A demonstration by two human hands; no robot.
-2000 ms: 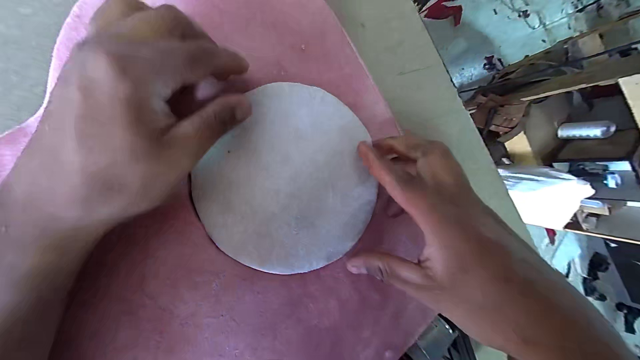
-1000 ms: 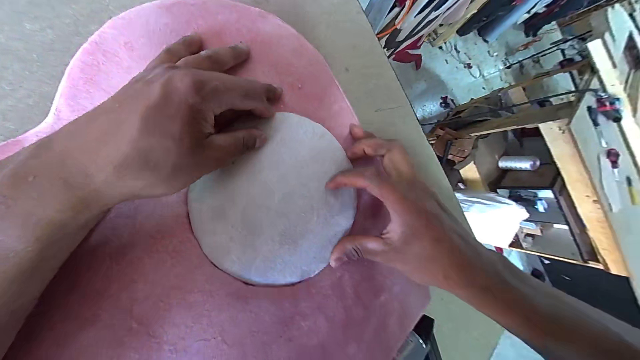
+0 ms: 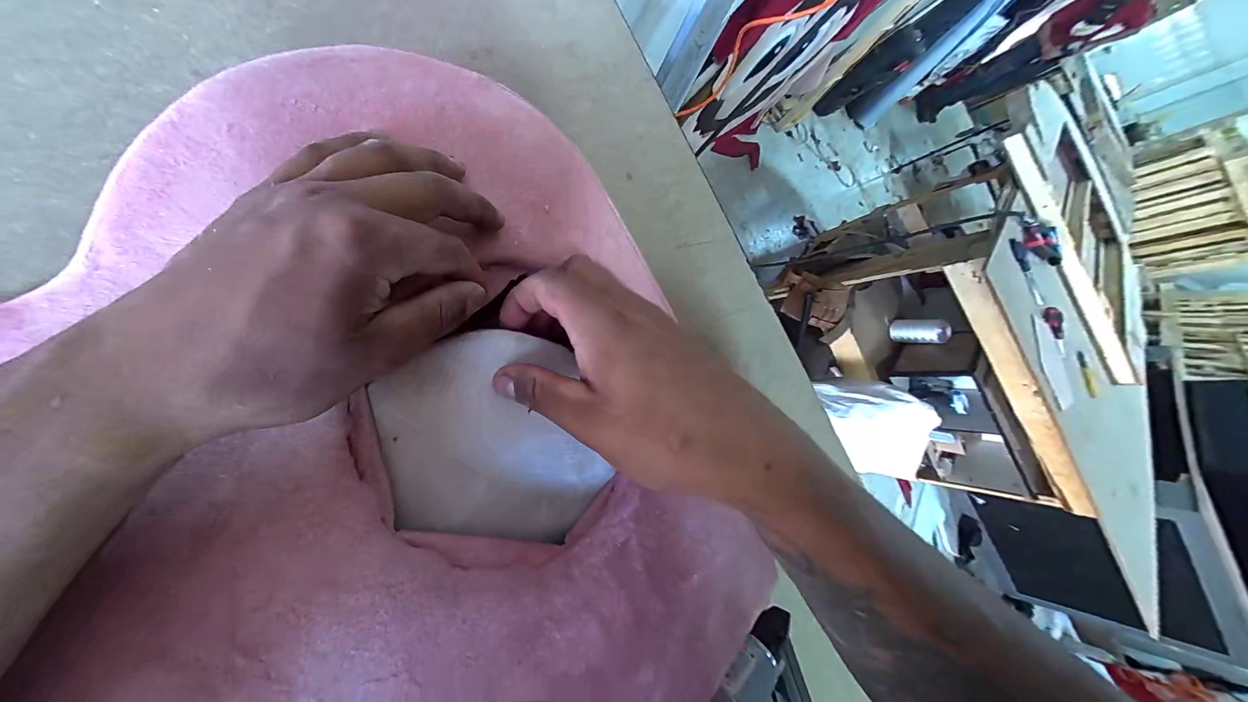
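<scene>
A large pink fabric piece [image 3: 292, 585], smooth and padded-looking, lies on the worktable. A round whitish disc [image 3: 478, 448] sits in an opening in it, with the pink edge overlapping its lower rim. My left hand [image 3: 341, 263] rests on the pink fabric at the upper left of the opening, thumb and forefinger closed on its edge. My right hand [image 3: 604, 370] is at the upper right of the opening, fingers bent into the dark gap between fabric and disc, thumb on the disc. Its fingertips are partly hidden.
The worktable's edge [image 3: 712, 234] runs diagonally at right. A metal tool or fitting [image 3: 756, 673] pokes out by the fabric's lower right. Beyond are a thread cone [image 3: 919, 331], a white plastic-wrapped bundle [image 3: 877, 424], a wooden-framed bench [image 3: 1033, 429] with hand tools, and hanging fabrics [image 3: 868, 58].
The disc lay with nearly its whole round outline showing; now pink fabric edges overlap it. My right hand has moved from the disc's right rim to its upper edge, close to my left hand.
</scene>
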